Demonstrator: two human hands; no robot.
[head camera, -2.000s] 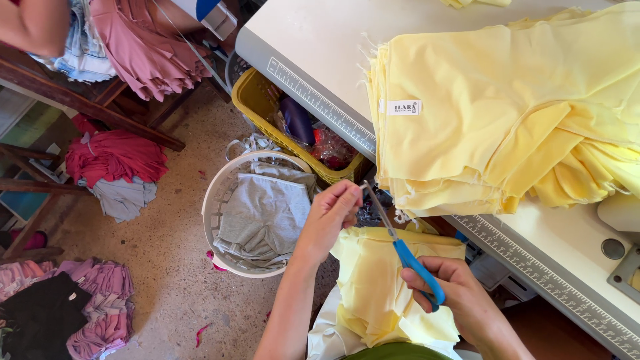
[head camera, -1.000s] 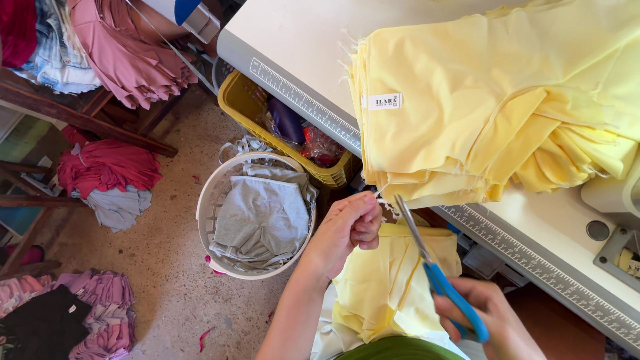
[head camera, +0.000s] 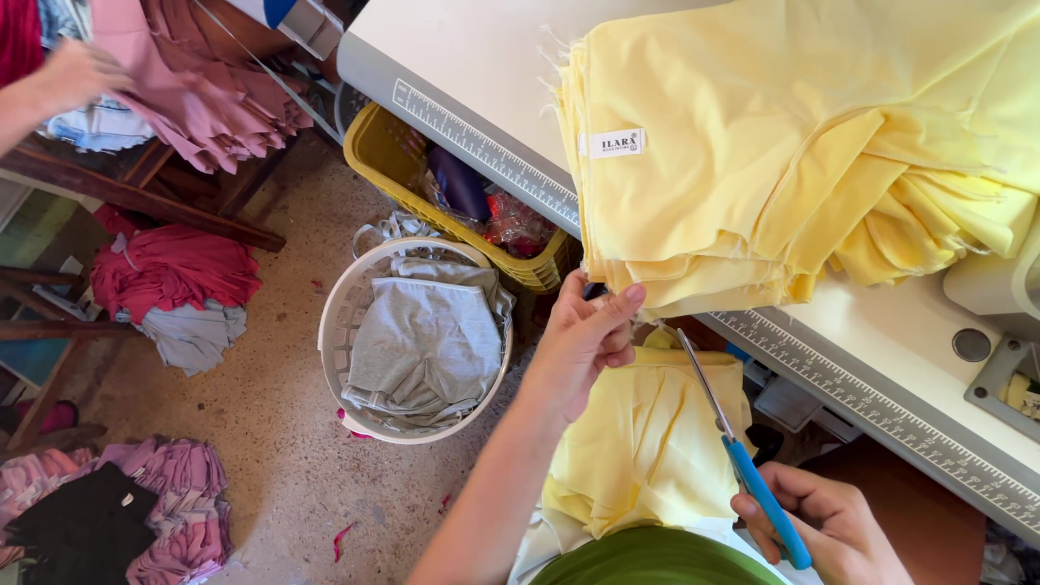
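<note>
With its fingertips, my left hand (head camera: 589, 341) pinches threads or a bit of cloth edge at the lower left corner of a stack of yellow fabric pieces (head camera: 699, 106); what exactly it pinches is partly hidden. Blue-handled scissors (head camera: 743, 463) are in my right hand (head camera: 821, 520), their blades pointing up and left, just below the stack. Loose threads fringe the stack's left edge, and a white label is on its top piece. More yellow fabric (head camera: 642, 439) lies on my lap beneath both hands.
The sewing table (head camera: 821, 357) has a printed ruler along its edge. Below it stand a yellow plastic basket (head camera: 382, 166) and a round white basket (head camera: 329, 349) of grey garments. Piles of red (head camera: 175, 268) and pink clothes (head camera: 191, 504) lie left. Another person's hand (head camera: 73, 77) touches garments upper left.
My left hand has moved up to the stack's lower corner. The scissors in my right hand have shifted and stand more steeply. The other person's hand has come into view at the upper left.
</note>
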